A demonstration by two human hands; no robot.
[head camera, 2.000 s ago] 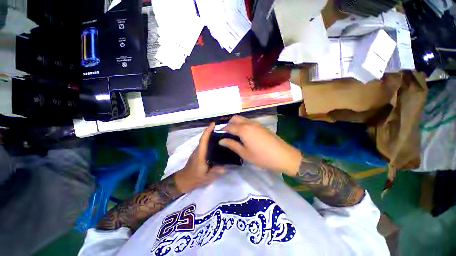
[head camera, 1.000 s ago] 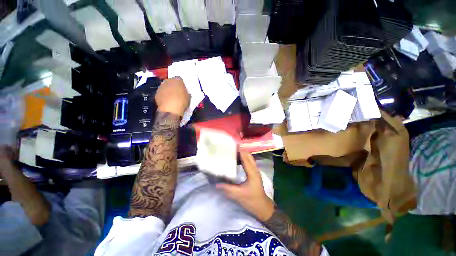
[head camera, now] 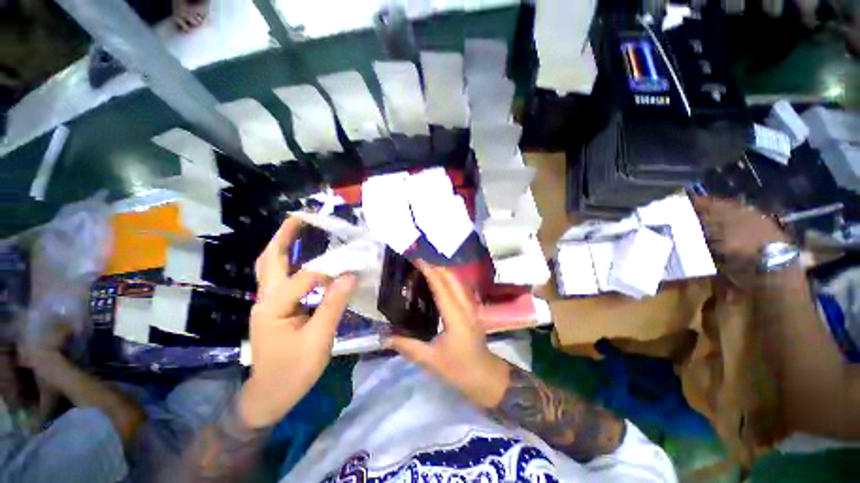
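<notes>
My right hand (head camera: 460, 341) holds a small black folding carton (head camera: 405, 294) over the table's front edge, fingers behind it and thumb at its lower side. My left hand (head camera: 294, 325) is just left of the carton, with a white paper piece (head camera: 332, 227) between fingers and thumb. Another pale panel (head camera: 363, 275) lies against the carton's left side; I cannot tell whether it is the carton's flap or paper. Loose white leaflets (head camera: 438, 212) lie spread behind my hands. The carton's inside is hidden.
Open cartons with raised pale flaps (head camera: 354, 106) curve around the left, back and right. Stacked dark blanks (head camera: 651, 141) stand right rear. White bundles (head camera: 641, 262) sit on brown paper (head camera: 618, 321). Another person's hand (head camera: 740, 236) is beside them; another person sits left.
My left hand has come back from the leaflet pile to the carton with white paper. My right hand still holds the carton, now turned so its black side shows. The view has shifted.
</notes>
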